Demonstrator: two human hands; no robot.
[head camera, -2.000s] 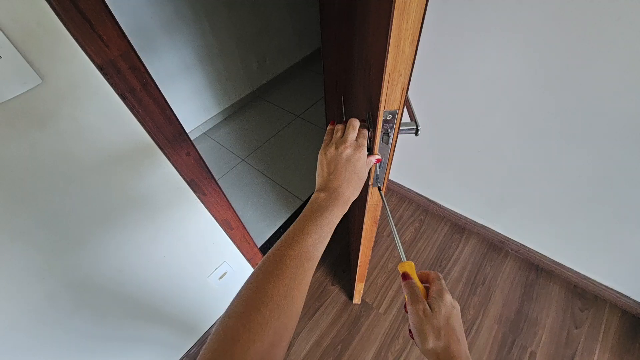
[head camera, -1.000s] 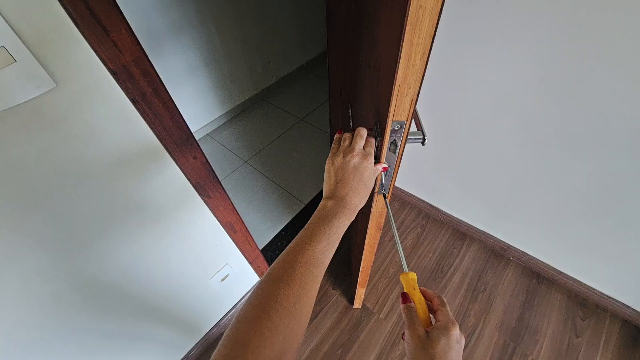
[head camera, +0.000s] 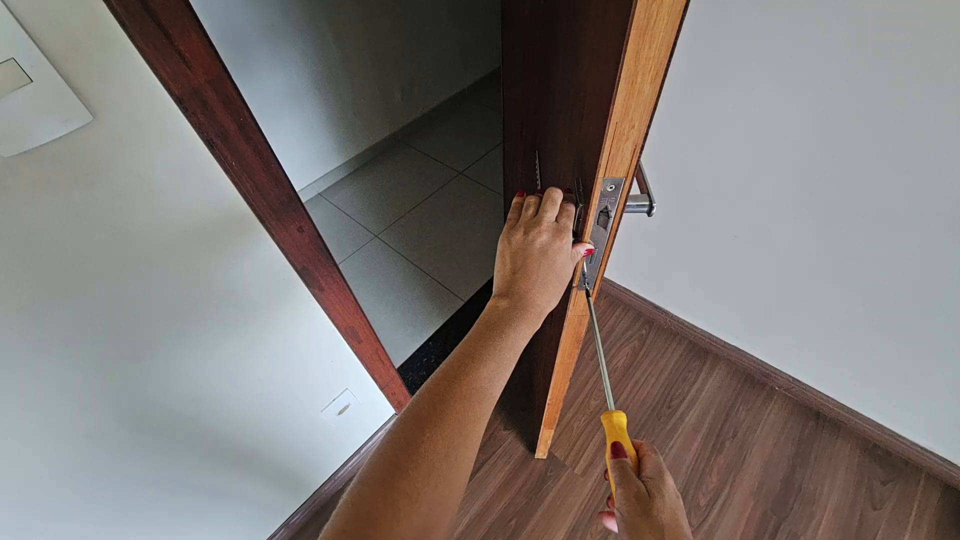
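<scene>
A dark wooden door (head camera: 559, 90) stands ajar, its paler edge toward me. Set in that edge is a metal lock faceplate (head camera: 604, 217), with a screw at its top. My left hand (head camera: 536, 244) grips the door just beside the lock; its thumb rests at the faceplate, and the other fingertips are hidden on the dark face. My right hand (head camera: 646, 487) holds a screwdriver by its yellow handle (head camera: 616, 431). The screwdriver's shank runs up to the faceplate's lower end, where the tip meets a small screw. A metal lever handle (head camera: 641, 203) sticks out from the door's far side.
On the left a reddish wooden door frame (head camera: 277, 225) borders a wall with a switch plate (head camera: 41, 90) and a small wall plate (head camera: 341, 406). Grey floor tiles (head camera: 420, 217) lie beyond the doorway. Wood-look flooring (head camera: 720, 435) and a baseboard (head camera: 750, 367) extend at the right.
The view has shifted slightly. Both hands keep their places, the left on the door and the right on the screwdriver, while the right hand's fingers have changed position around the handle.
</scene>
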